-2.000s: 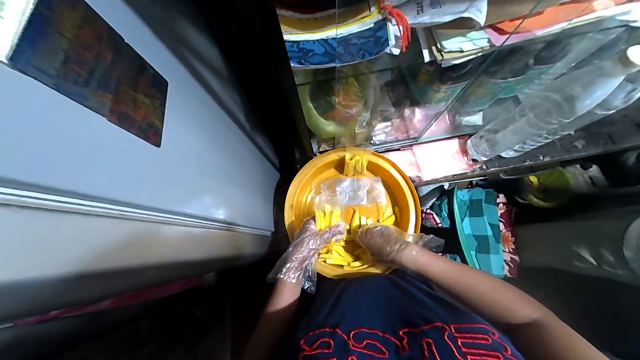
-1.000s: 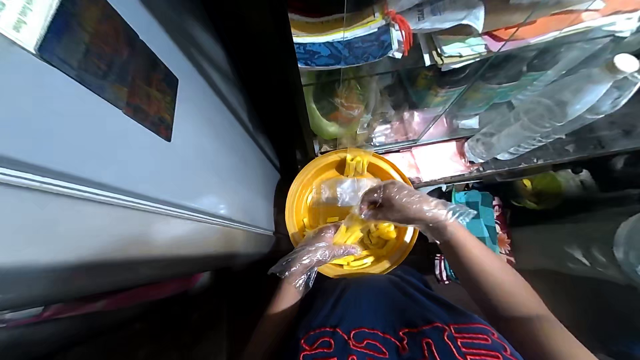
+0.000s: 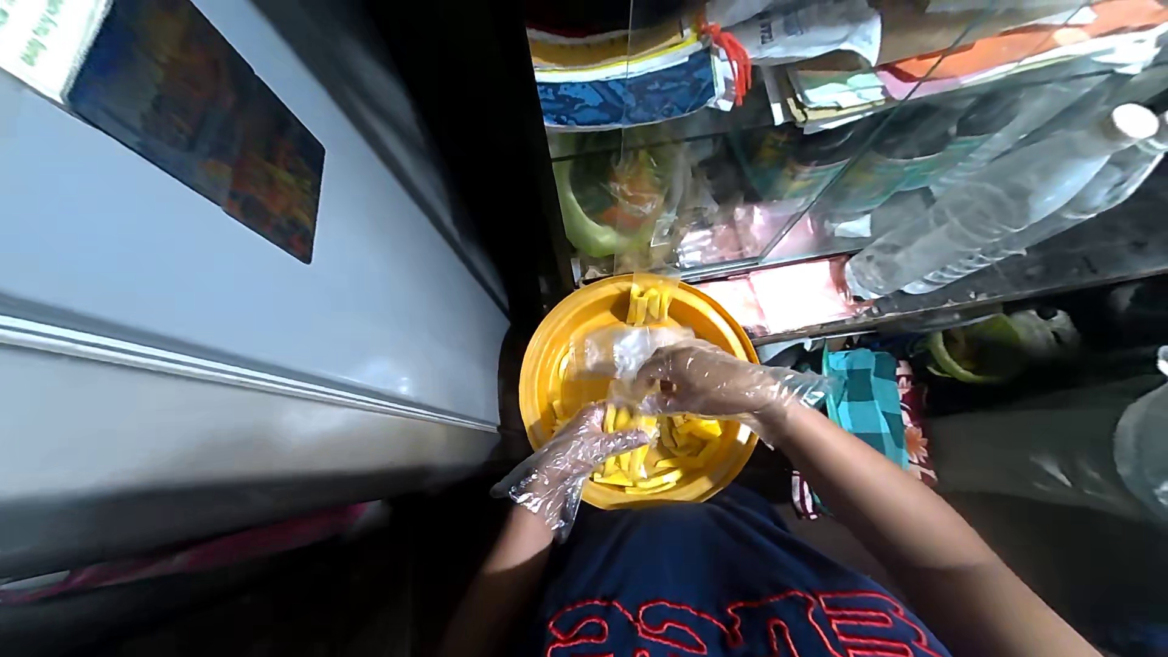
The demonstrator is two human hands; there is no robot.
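A round yellow plastic tub (image 3: 540,351) stands at my lap with several loose yellow pieces (image 3: 698,429) in it; what they are I cannot tell. My left hand (image 3: 579,449), in a clear plastic glove, is on a bunch of yellow strips in a clear plastic bag (image 3: 620,424) over the tub. My right hand (image 3: 698,376), gloved too, pinches the upper end of that bag. Beyond my hands lies another clear plastic packet (image 3: 607,347). At the tub's far side a small bundle of yellow strips (image 3: 649,304) rests against the wall.
A pale grey appliance door (image 3: 365,301) stands close on the left. Ahead is a glass-fronted cabinet (image 3: 730,182) holding papers and bags. Clear plastic bottles (image 3: 995,210) lie on its ledge at the right, with a teal checked cloth (image 3: 862,401) below.
My right hand has risen from the yellow pieces low in the tub, where it was two seconds ago, to the bag's upper end. My left hand stays at the tub's near left.
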